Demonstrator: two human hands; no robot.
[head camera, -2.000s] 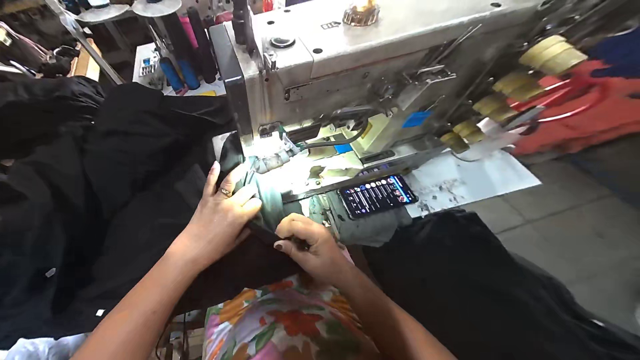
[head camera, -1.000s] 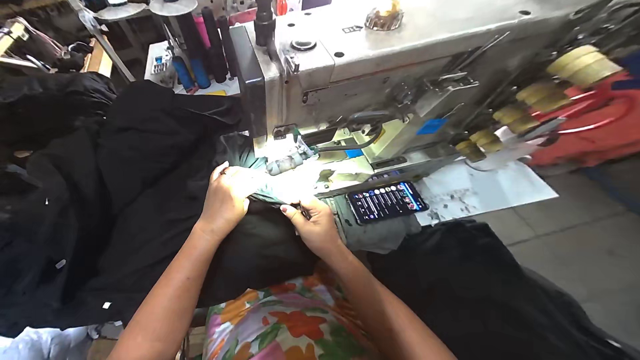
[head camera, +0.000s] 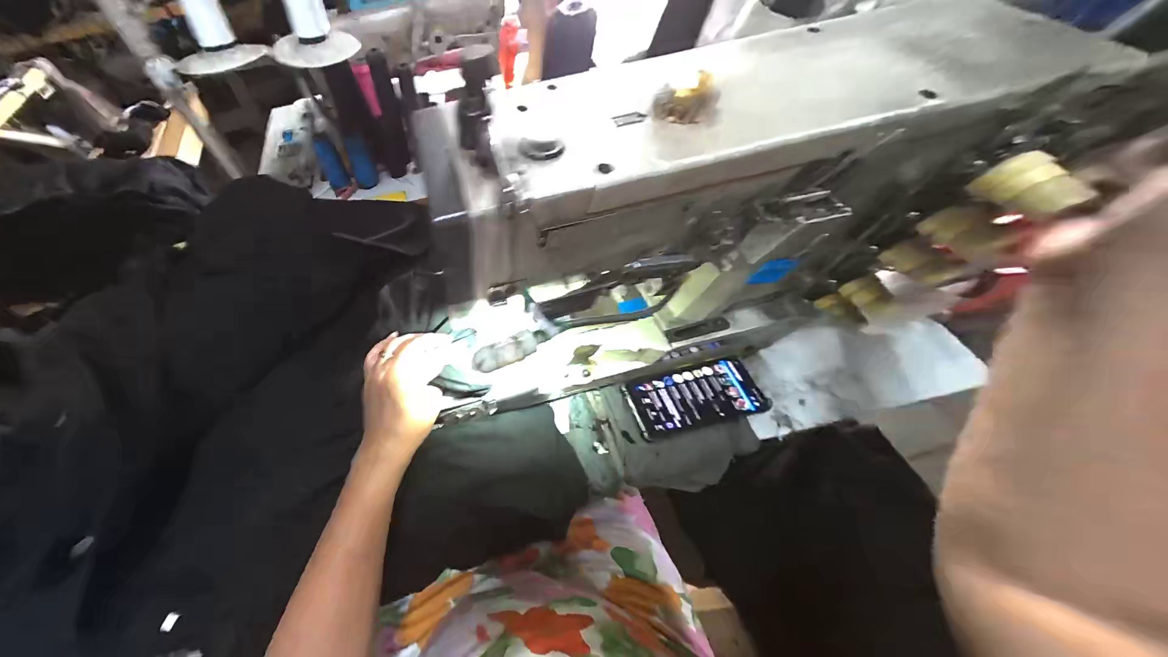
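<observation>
My left hand (head camera: 401, 379), with a ring on one finger, holds the edge of dark cloth (head camera: 493, 470) just left of the brightly lit sewing area of an industrial sewing machine (head camera: 776, 100). Glare hides part of its fingers. The cloth lies over the machine's near edge and looks grey-green under the lamp. My right arm is large and blurred at the right edge, raised away from the cloth; its hand is not in view. A phone (head camera: 695, 398) with a lit screen lies right of the sewing area.
Black fabric (head camera: 237, 392) is heaped on the left, with more black cloth (head camera: 812, 538) at lower right. A white sheet (head camera: 867, 370) lies beyond the phone. Yellowish rolls (head camera: 1031, 182) sit on the machine's right side. Thread cones (head camera: 210, 27) and dark spools stand at back left.
My right hand has left the cloth beside my left hand, and the right arm is now raised at the right edge. My left hand has stayed at the cloth by the sewing area.
</observation>
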